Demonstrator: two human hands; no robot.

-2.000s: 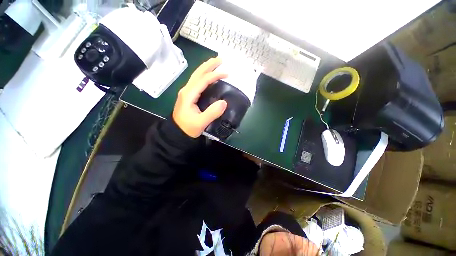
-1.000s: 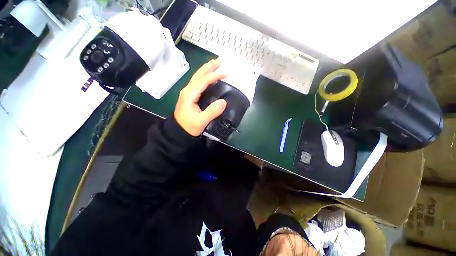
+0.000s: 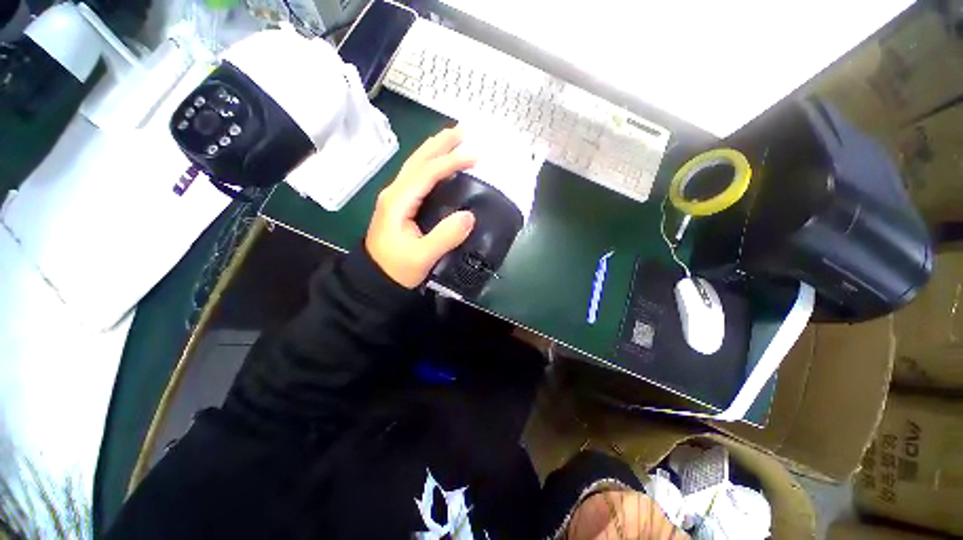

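My left hand (image 3: 414,216) rests on a white-and-black dome camera (image 3: 488,216), fingers over its top left and thumb on the black ball. The camera sits at the front edge of the dark green mat (image 3: 560,243); its lens does not show. A second dome camera (image 3: 227,121) stands to the left, its black face with round LEDs turned to the left. My right hand (image 3: 623,517) is low at the bottom edge, cut off by it; its fingers are not visible. A thin blue tool (image 3: 599,287) lies on the mat right of the near camera.
A keyboard (image 3: 528,103) lies below the glaring monitor (image 3: 676,47). A smartphone (image 3: 377,44) is at its left. A yellow tape roll (image 3: 710,181), a white mouse (image 3: 699,315) on a black pad (image 3: 646,359) and a bulky black box (image 3: 845,227) are at right. An open carton of white parts (image 3: 787,487) is lower right.
The view has shifted slightly, showing more of the smartphone. My left hand stays on the near camera. My right hand has turned or moved a little at the bottom edge.
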